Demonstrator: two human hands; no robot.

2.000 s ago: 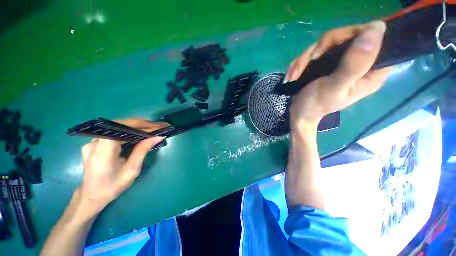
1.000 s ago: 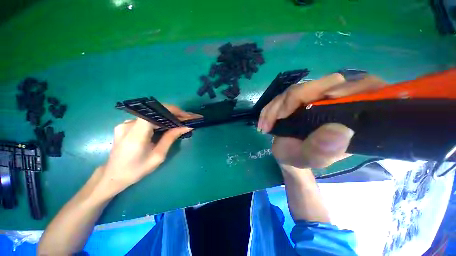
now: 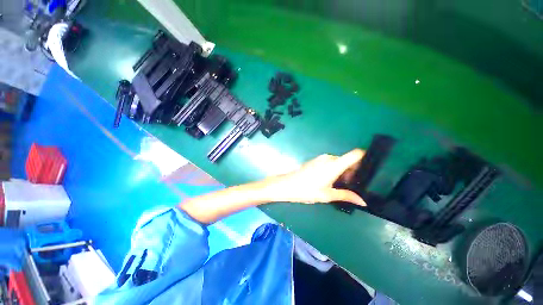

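My left hand (image 3: 324, 179) reaches in from the lower left, with thumb and index finger spread around the near left end of a long black arm bracket (image 3: 411, 208). The bracket is low over the bench; one flat arm stands up by my fingers, a ribbed arm is at its right end. It is partly blurred, and contact is hard to judge. The round grey mesh screw dish (image 3: 497, 257) is right of the bracket. My right hand is not in view. The electric screwdriver is not clearly visible; a small bright metal piece (image 3: 524, 295) shows by the dish.
A large tangled pile of black brackets (image 3: 172, 89) lies on the bench at upper left. A small heap of black plastic blocks (image 3: 281, 89) lies beside it. A pale bar (image 3: 178, 24) reaches the pile. Red and white containers (image 3: 46, 164) stand beyond the bench, lower left.
The view has swung left, bringing the bracket pile and floor into sight. My right hand and the screwdriver have left the bracket and the picture. The mesh dish shows again at lower right.
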